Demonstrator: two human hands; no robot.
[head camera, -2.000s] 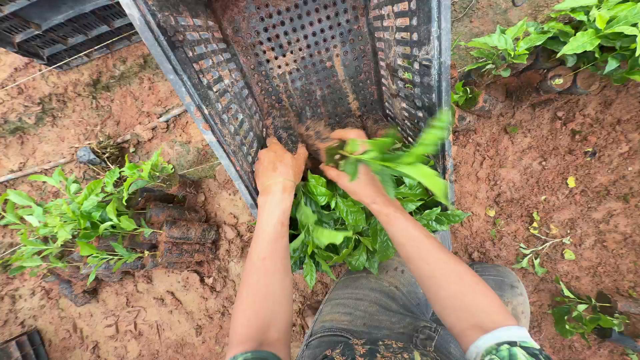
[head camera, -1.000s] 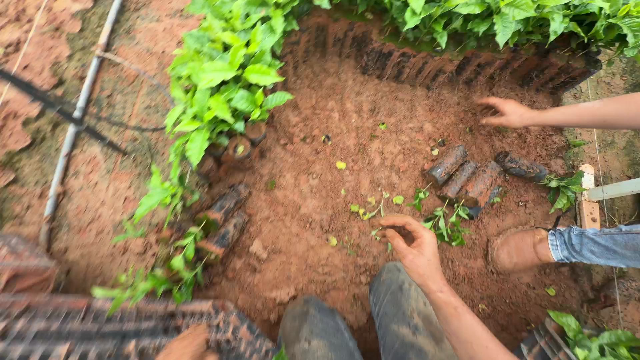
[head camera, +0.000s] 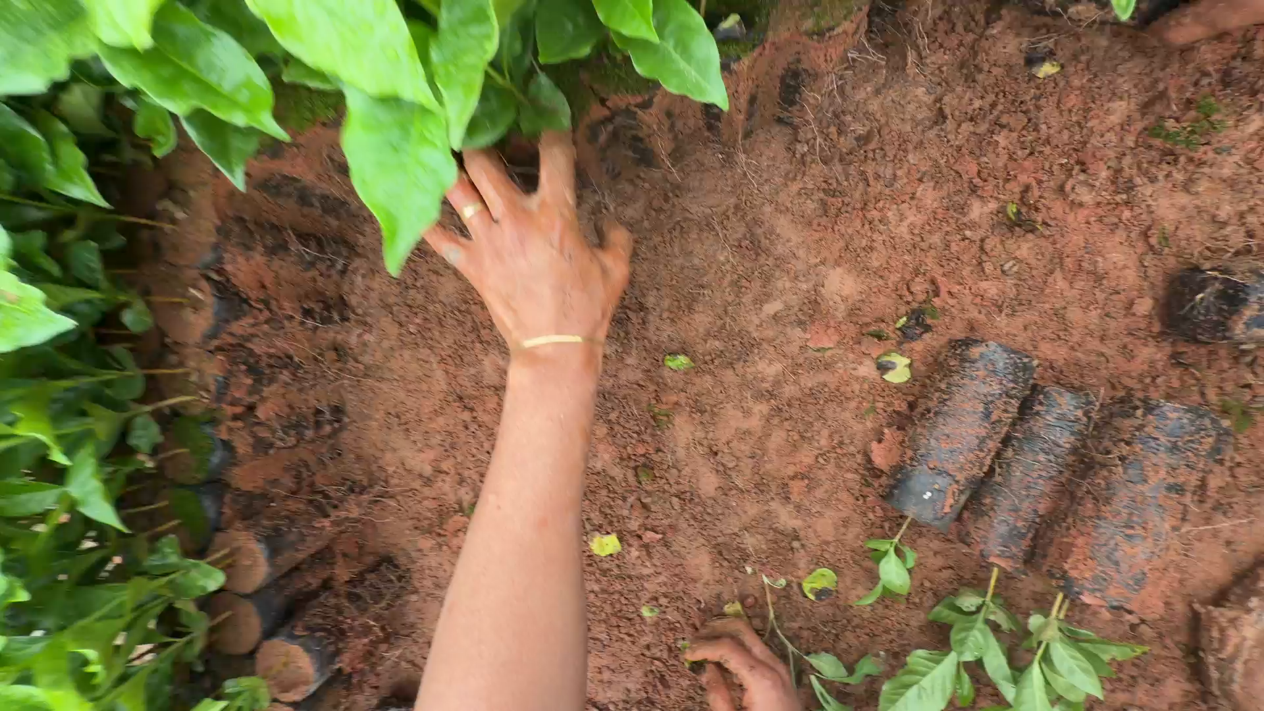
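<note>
My left hand (head camera: 543, 252), palm down with a ring and a thin wrist band, reaches under the leaves of potted seedlings (head camera: 395, 148). Its fingers are spread and the thumb stands apart; leaves hide some fingertips, which are near the soil-covered seedling bags. Low in the frame, my right hand (head camera: 741, 667) is partly cut off by the edge, its fingers curled close to the soil, beside a loose leafy sprig (head camera: 780, 617). Whether it holds anything is unclear. To its right, several black seedling bags (head camera: 963, 434) caked with red soil lie on their sides, leafy stems pointing down the frame.
Rows of seedlings in soil-filled bags (head camera: 237, 563) line the left side. Another bag (head camera: 1220, 306) lies at the right edge. Part of another person's hand (head camera: 1210, 20) shows at the top right. A muddy shoe (head camera: 1234, 632) is at the lower right. Fallen leaves dot the red soil.
The view has shifted from the crate to the soil and seedlings. My left hand, at the bottom left beside the crate one second ago, now reaches forward to the seedlings.
</note>
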